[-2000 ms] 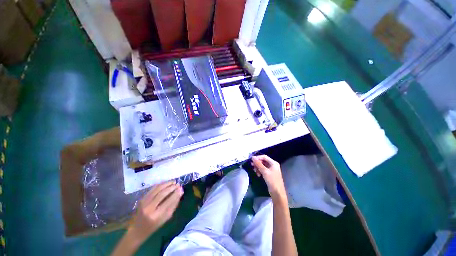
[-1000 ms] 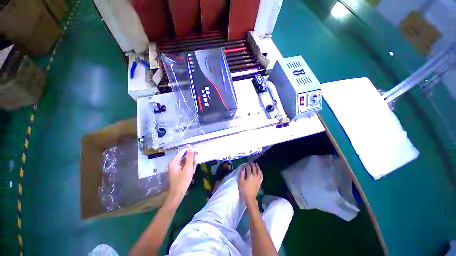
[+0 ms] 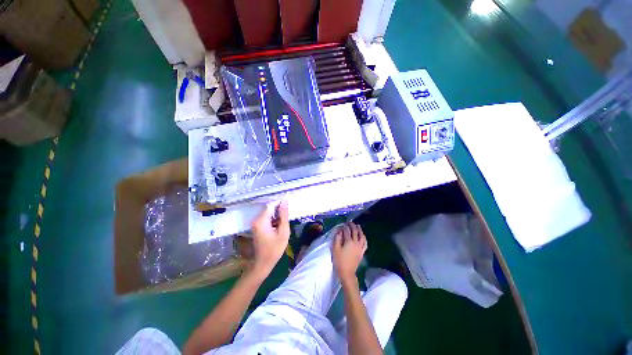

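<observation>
A black product box [image 3: 294,114] in loose clear film [image 3: 248,114] lies on the white sealer table [image 3: 339,198], its far end over the rollers. The film spreads left of the box, under the pale sealing arm [image 3: 305,186], which lies across the table's front. My left hand [image 3: 271,232] is at the table's front edge, fingers bent and fingertips just in front of the arm. Whether it pinches any film cannot be told. My right hand [image 3: 348,249] rests on my knee, empty, with fingers slightly apart.
Dark red flaps [image 3: 260,21] hang behind the roller conveyor [image 3: 339,73]. A control box [image 3: 420,118] stands right of the sealer. A carton [image 3: 132,236] with clear scrap is below left. A white sheet [image 3: 523,173] lies on the right bench; a white sack [image 3: 450,256] lies under it.
Both hands were at the film along the table's front edge. My right hand has since dropped to my knee. My left hand has moved up towards the sealing arm. The view has shifted.
</observation>
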